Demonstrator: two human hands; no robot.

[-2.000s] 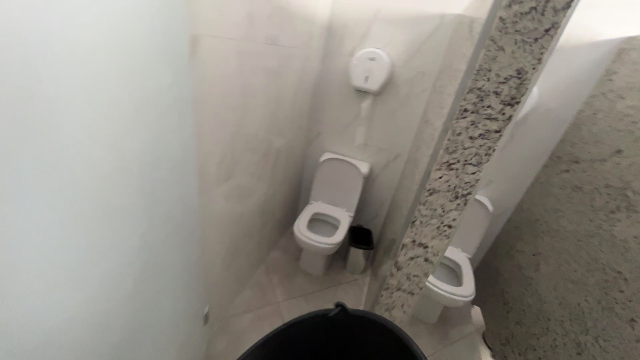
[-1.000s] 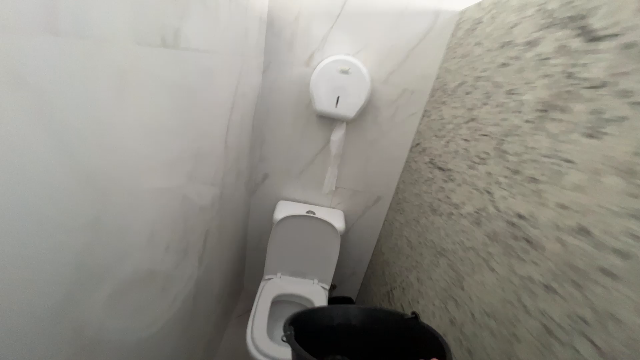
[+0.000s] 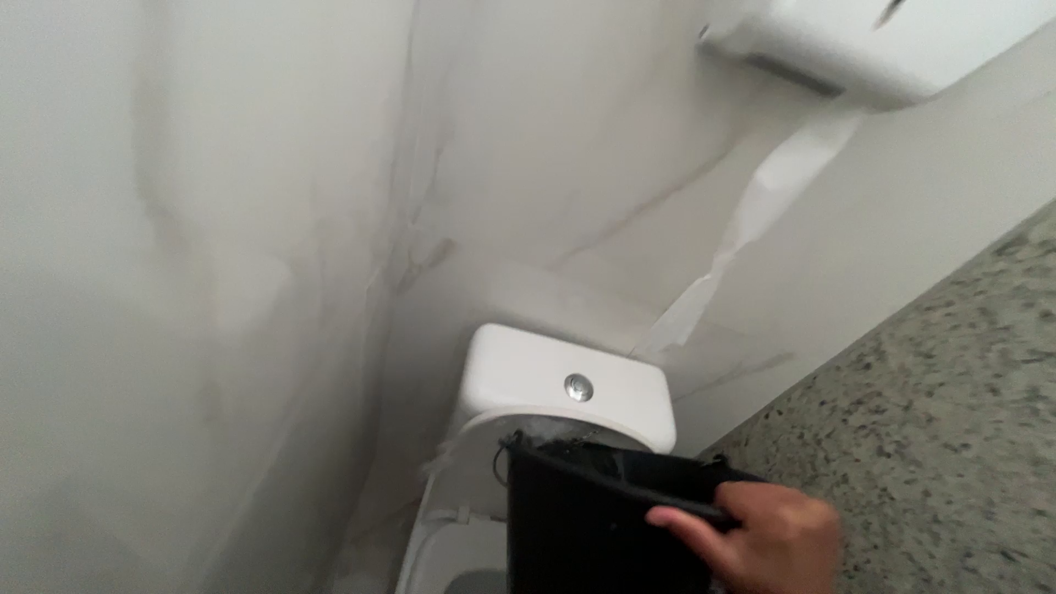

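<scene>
My right hand (image 3: 763, 536) grips the near rim of a black plastic bucket (image 3: 602, 528), thumb outside the rim. The bucket is tilted, its mouth towards the toilet; a wire handle end loops at its left edge. Blurred, clear-looking water seems to show at the mouth by the raised toilet lid (image 3: 470, 474). Below the lid, the toilet seat (image 3: 441, 557) and part of the bowl are in view; the bucket covers the rest. Behind stands the white cistern (image 3: 528, 363) with a round chrome flush button (image 3: 578, 387). My left hand is out of view.
A white toilet paper dispenser (image 3: 841, 49) is on the back wall, and a torn strip of toilet paper (image 3: 767, 190) hangs from it down to the cistern. A speckled granite partition (image 3: 932, 412) stands close on the right, a pale marbled wall (image 3: 206, 289) on the left.
The view has come closer to the toilet. The bucket, seen lower down before, is now tilted over at the toilet lid, and my right hand has come into view on its rim.
</scene>
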